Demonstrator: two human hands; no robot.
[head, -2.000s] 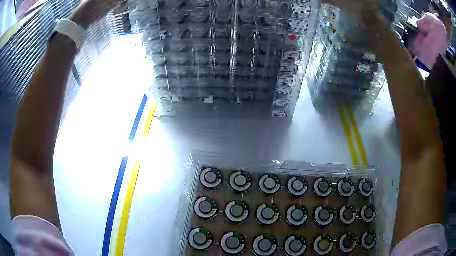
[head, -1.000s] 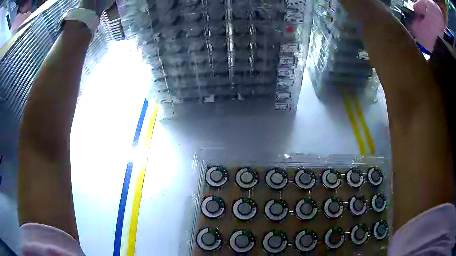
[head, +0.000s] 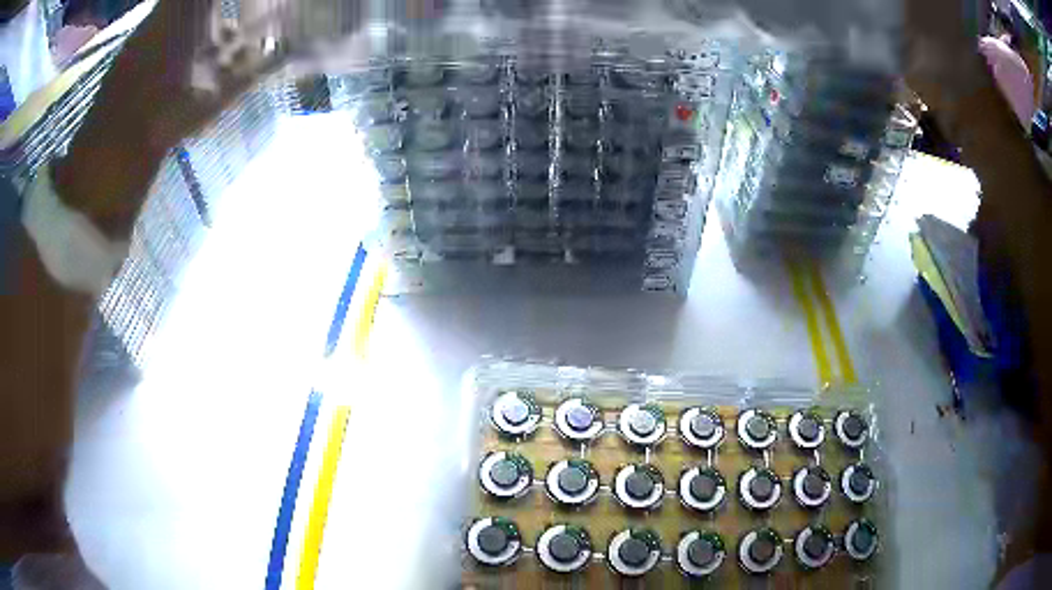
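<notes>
A clear flat tray (head: 681,380) with rows of round parts, white rings and grey centres over tan-brown, lies at the lower centre right. My left hand (head: 231,48) is blurred at the top left, with a white band on the wrist. My right hand (head: 929,46) is a dark blur at the top right edge. A blurred grey, see-through thing, possibly a tray (head: 519,25), spans the top between them. The fingers are too blurred to show their grip.
A tall block of filled clear trays (head: 531,173) stands behind the flat tray, with a second stack (head: 796,173) to its right. A ridged clear stack (head: 173,254) is at left. A blue bin (head: 963,334) with papers is at right. Pink clothing shows at top right.
Both forearms have come closer to the camera and spread outward. The blurred see-through thing now crosses the top. The bin and papers at right have come into view.
</notes>
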